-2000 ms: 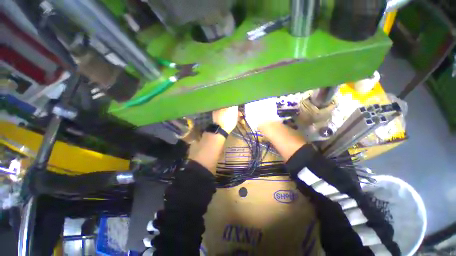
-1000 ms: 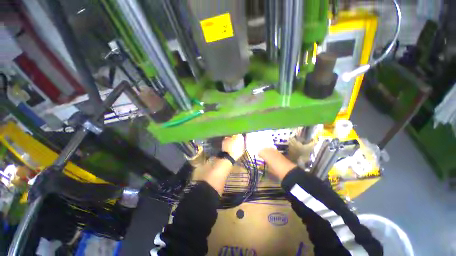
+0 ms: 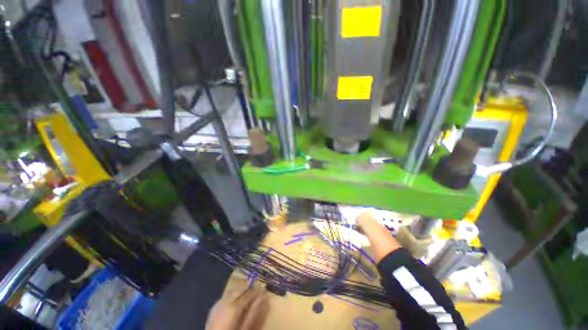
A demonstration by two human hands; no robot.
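Thin black cables [image 3: 277, 264] lie in a loose fan across the tan cardboard [image 3: 290, 316], some curving up to the mould area under the green platen [image 3: 361, 187]. My right hand [image 3: 369, 224], in what looks like a white glove lost in glare, reaches to the mould area at the platen's lower edge; its fingers and any grip are unclear. My left hand [image 3: 238, 309], bare and blurred, is low at the left of the cardboard, below the cables; whether it holds anything is unclear.
Green-handled cutters [image 3: 290, 169] and a small silver tool [image 3: 380, 160] lie on the platen. Shiny tie bars [image 3: 445, 84] stand upright. Square metal tubes [image 3: 451, 258] are at right. A dark padded frame [image 3: 187, 193] and blue crate [image 3: 106, 300] are at left.
My left hand has left the mould area and moved down and left over the cardboard. My right hand stays near the mould. The view has tilted up, showing more of the press.
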